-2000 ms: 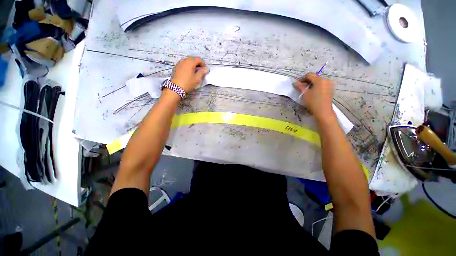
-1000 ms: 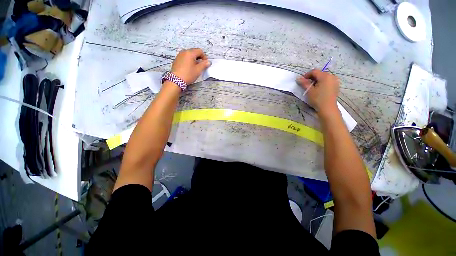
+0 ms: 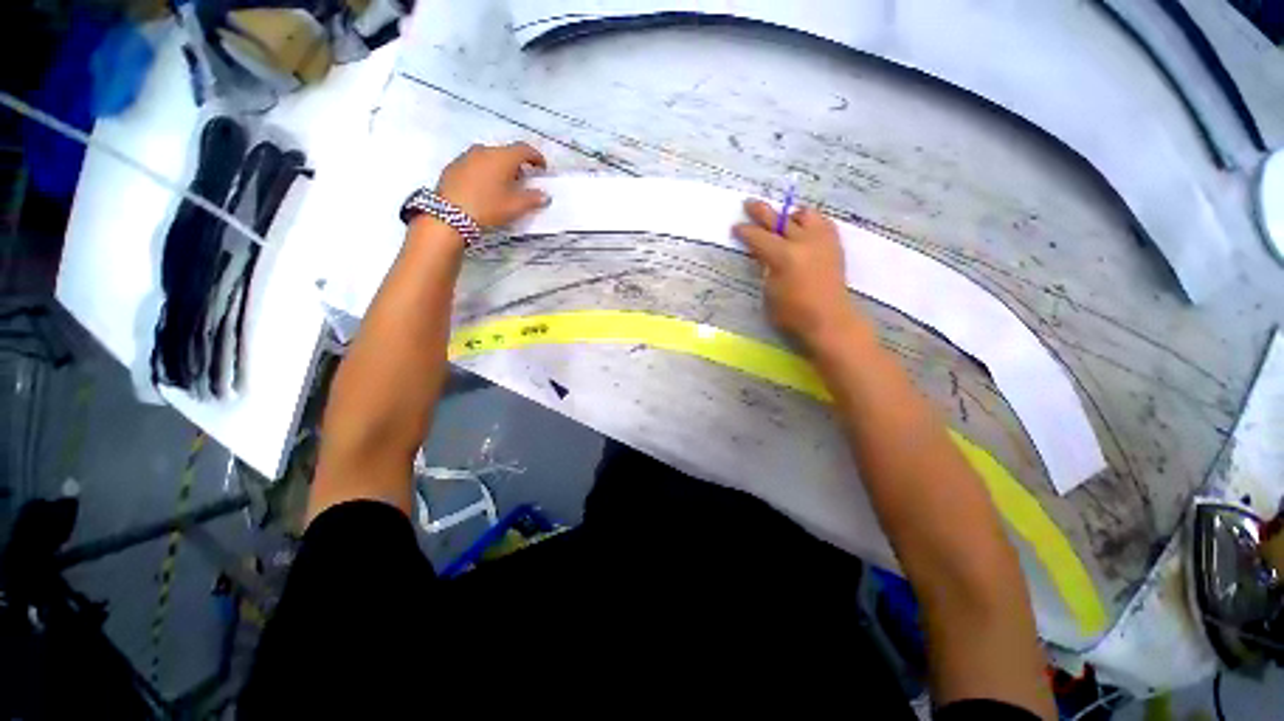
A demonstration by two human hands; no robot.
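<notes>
A curved white waistband piece (image 3: 936,289) lies on the scribbled pressing table (image 3: 676,92). My left hand (image 3: 490,195), with a patterned wristband, is at the band's left end, thumb and fingers around its edge. The band's end under that hand is hidden. My right hand (image 3: 806,275) has its fingertips on the band right of its middle and holds a thin blue-purple marking pen (image 3: 784,211) between the fingers. The yellow pressing template (image 3: 662,333) lies nearer my body, partly under my right forearm.
A wide curved white band with a dark edge (image 3: 1042,141) lies at the far side. Dark fabric bands (image 3: 225,268) lie on the white side table (image 3: 113,240) at left. The steam iron (image 3: 1246,578) and a white tape roll (image 3: 1274,204) are cut off at the right edge.
The view has turned, so the table appears tilted. My right hand is now nearer my left hand along the band, and the band's right part lies exposed in a long curve.
</notes>
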